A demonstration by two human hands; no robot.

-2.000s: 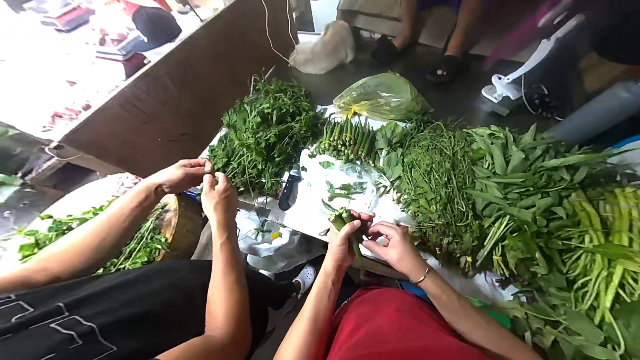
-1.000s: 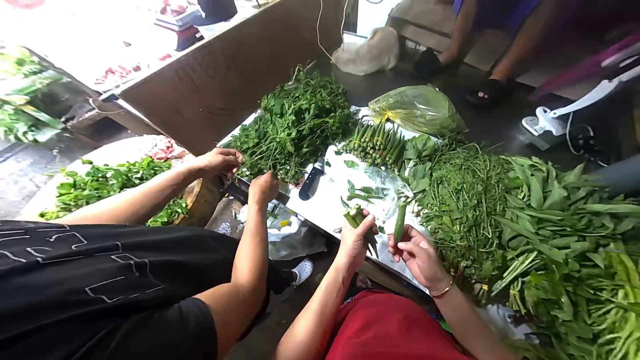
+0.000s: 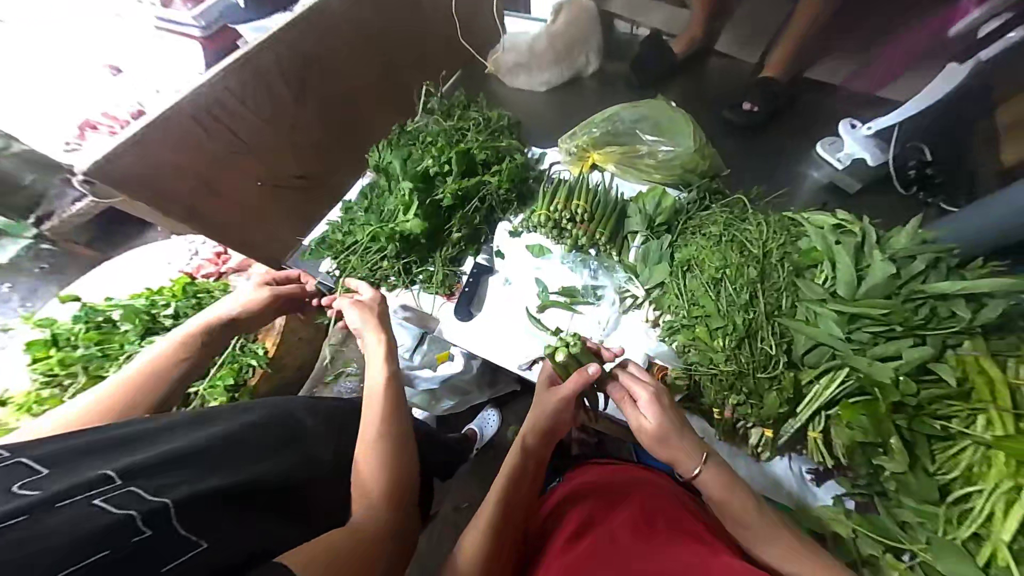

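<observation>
My left hand (image 3: 562,392) holds a small bunch of green okra (image 3: 568,356), stem ends up, near the table's front edge. The fingers of my right hand (image 3: 646,404), with a bangle on the wrist, close against the bunch's lower side; their tips are partly hidden. Just beyond lie loose okra pods (image 3: 556,298) on clear plastic over a white surface (image 3: 512,316). Farther back, banded okra bundles (image 3: 580,210) stand packed together. A black-handled knife (image 3: 475,290) rests to the left, beside a heap of leafy herbs (image 3: 436,192).
At left, a co-worker's hands (image 3: 324,304) handle a thin stem close to the knife. A tied yellow-green plastic bag (image 3: 644,144) lies behind the okra. Bundled greens (image 3: 728,312) and long leafy stalks (image 3: 888,296) fill the right. A white plastic bag (image 3: 448,372) hangs at the front edge.
One second ago my right hand held a single okra apart from the bunch; now it is against the bunch in my left hand. The co-worker's hands have come closer together.
</observation>
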